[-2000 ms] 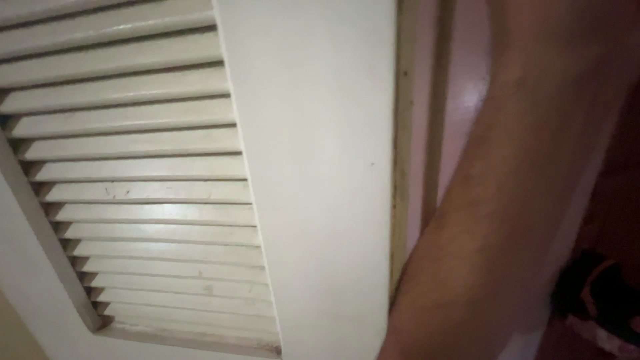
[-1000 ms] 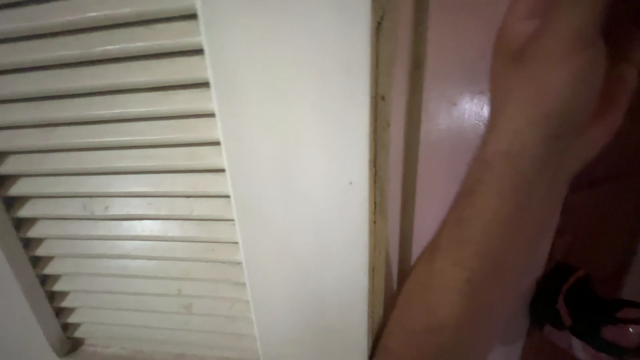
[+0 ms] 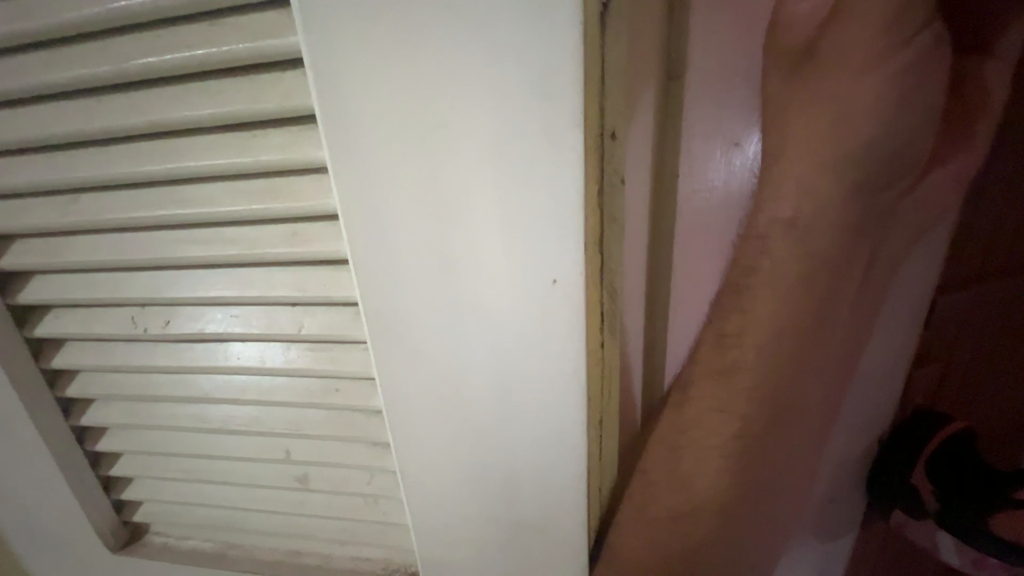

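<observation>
A forearm reaches up the right side of the view and ends in a hand (image 3: 860, 96), partly cut off by the top edge. I take it for my right hand, though the view does not settle which one it is. Its fingers are out of sight, so whether it holds anything cannot be seen. Beside the forearm, on its left, stands the edge of a white louvered door (image 3: 472, 240) with horizontal slats (image 3: 192, 320). Between door and arm runs a pinkish painted surface (image 3: 716, 160) with a narrow strip. My other hand does not show.
Dark reddish flooring (image 3: 976, 320) lies at the far right. A black object with a curved, strap-like part (image 3: 944, 480) rests at the lower right, too dark to name. The door's frame (image 3: 60, 432) borders the slats at the lower left.
The hand shows more than two seconds ago, when mostly the forearm was in view. The louvered door has stayed on the left, with small shifts of the view.
</observation>
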